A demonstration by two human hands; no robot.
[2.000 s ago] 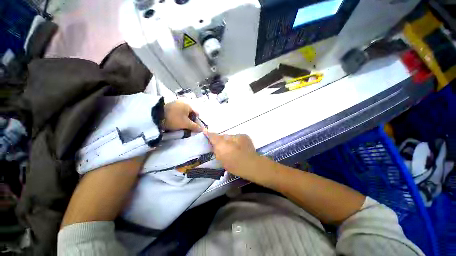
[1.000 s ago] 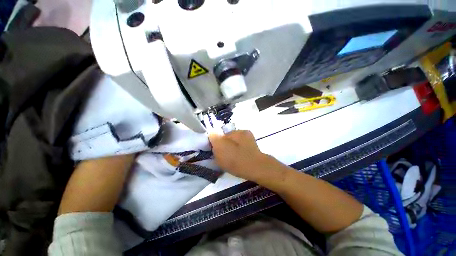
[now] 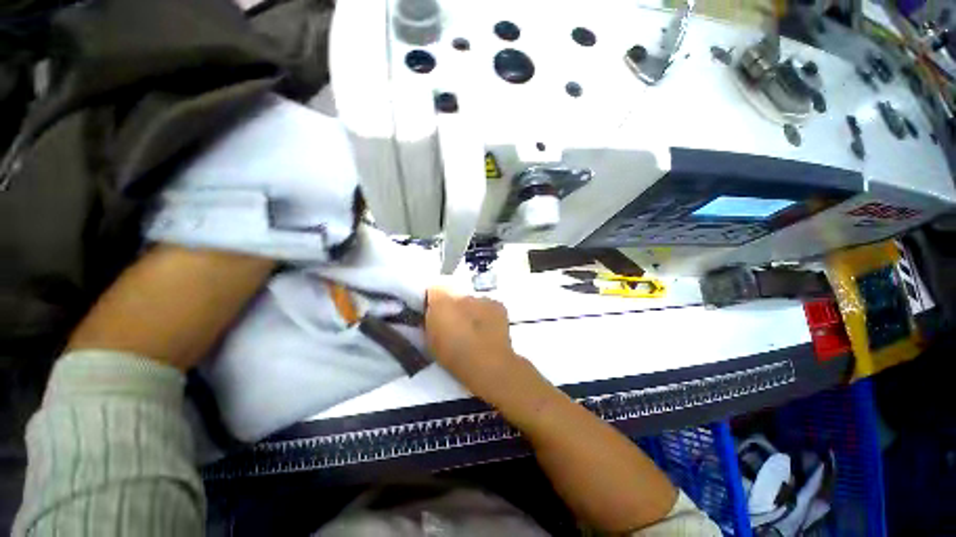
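Note:
A pale grey-white garment piece [image 3: 304, 351] lies on the machine table, left of and under the needle area. My right hand [image 3: 469, 330] pinches its edge just in front of the presser foot [image 3: 482, 262]. My left forearm enters the pale fabric from the left; the left hand is hidden by cloth and the machine head. A dark strip [image 3: 395, 346] and a small orange spot [image 3: 344, 303] show on the garment left of my right hand. A bulky dark brown fabric [image 3: 199, 52] lies behind, at the upper left.
The white machine head [image 3: 618, 126] spans the back. Yellow thread snips [image 3: 629, 285] and dark strips [image 3: 587, 258] lie right of the needle. A dark block [image 3: 729, 285], red item [image 3: 826, 327] and yellow holder [image 3: 865, 351] are farther right. Ruler tape [image 3: 671, 399] edges the table; a blue crate [image 3: 739, 482] is below.
My left hand, seen at the fabric two seconds ago, is now hidden. My right hand has moved with the cloth edge to the presser foot. The camera view has shifted and turned.

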